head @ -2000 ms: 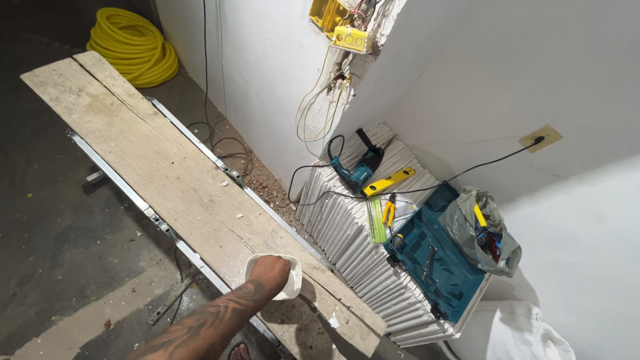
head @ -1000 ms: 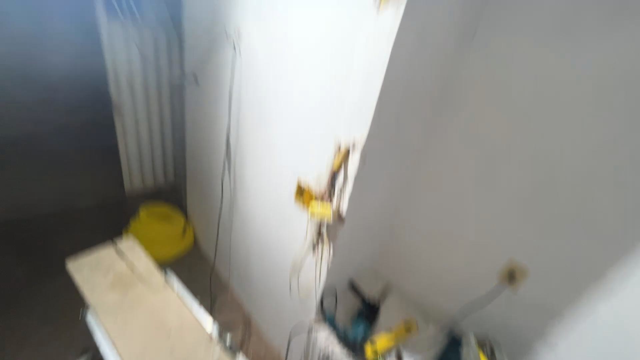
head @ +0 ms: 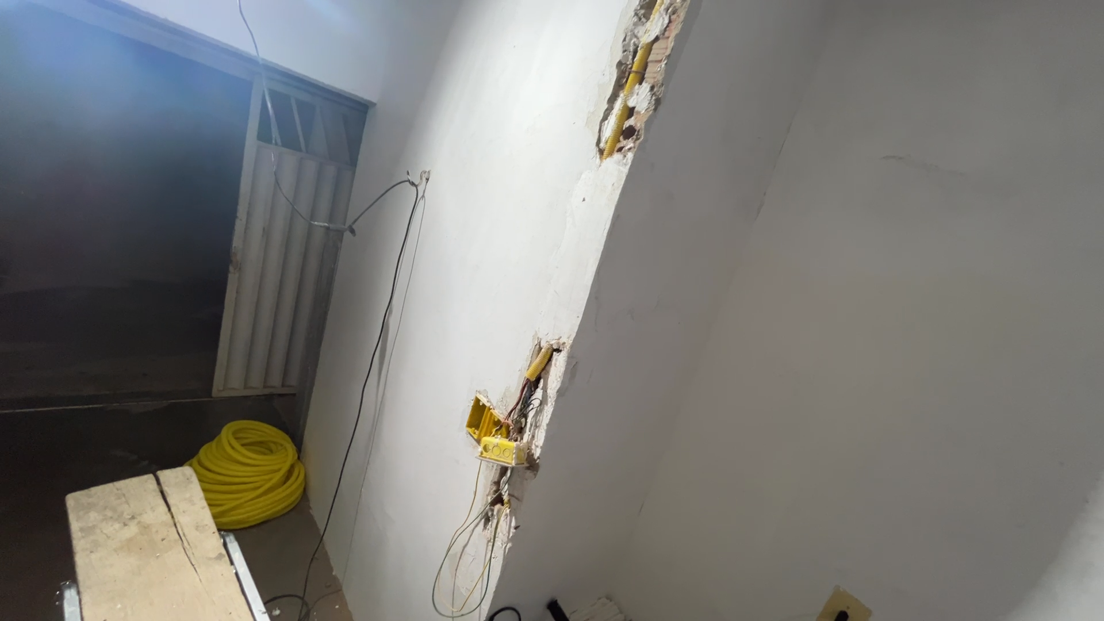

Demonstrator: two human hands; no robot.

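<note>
Neither my left hand nor my right hand shows in the head view. Two yellow plastic electrical boxes, one of them an open box and the other a box tilted outward, sit at a broken-out patch near the wall's corner. Above them a short end of yellow conduit comes out of the plaster with wires beside it. Thin loose wires hang in loops below. Higher up, a length of yellow corrugated conduit lies exposed in a chiselled channel.
A worn wooden plank on a metal frame reaches in at the lower left. Behind it a coil of yellow corrugated conduit rests on the floor. A black cable hangs down the white wall. A ribbed metal door stands beyond, and a wall outlet plate is at the bottom.
The view has swung upward to the wall. The hand with the white container over the plank, seen two seconds ago, is out of view, as is most of the tool area.
</note>
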